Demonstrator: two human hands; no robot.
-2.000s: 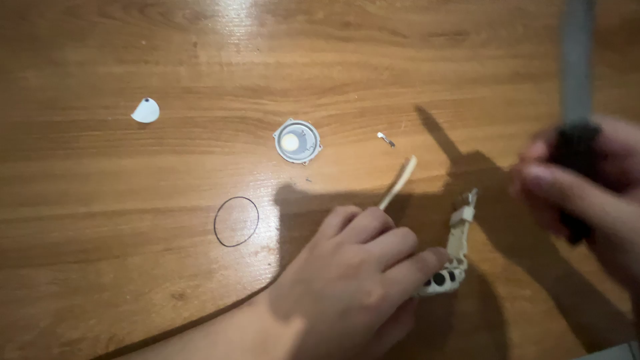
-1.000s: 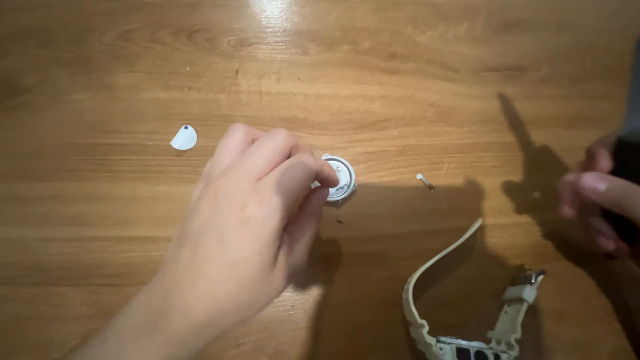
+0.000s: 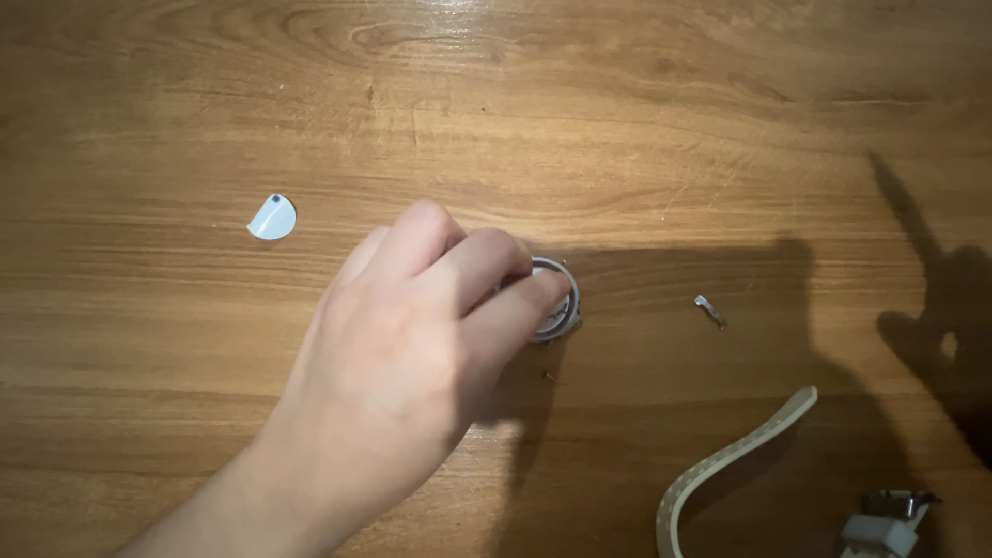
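Note:
My left hand (image 3: 403, 341) is over the round metal watch case back (image 3: 575, 298), its thumb and fingers on the inner part; the fingers hide much of the disc, and whether they grip it I cannot tell. Small screws (image 3: 549, 376) lie by its rim. Right of it rests a small bent metal clip (image 3: 709, 311). A pale blue film disc (image 3: 273, 218) with a straight cut edge and a dark dot lies to the left. At the lower right are the cream strap (image 3: 728, 457) of a watch and its buckle end (image 3: 880, 531). My right hand is out of view; a shadow falls at the right.
The wooden table top (image 3: 589, 139) fills the view. Dark shadows cover its right side and the part below the case back. Tiny specks are scattered on the wood.
My left hand has left the watch with the cream strap and moved to the case back. My right hand, holding a dark-handled tool earlier, has gone out of view. The view has shifted.

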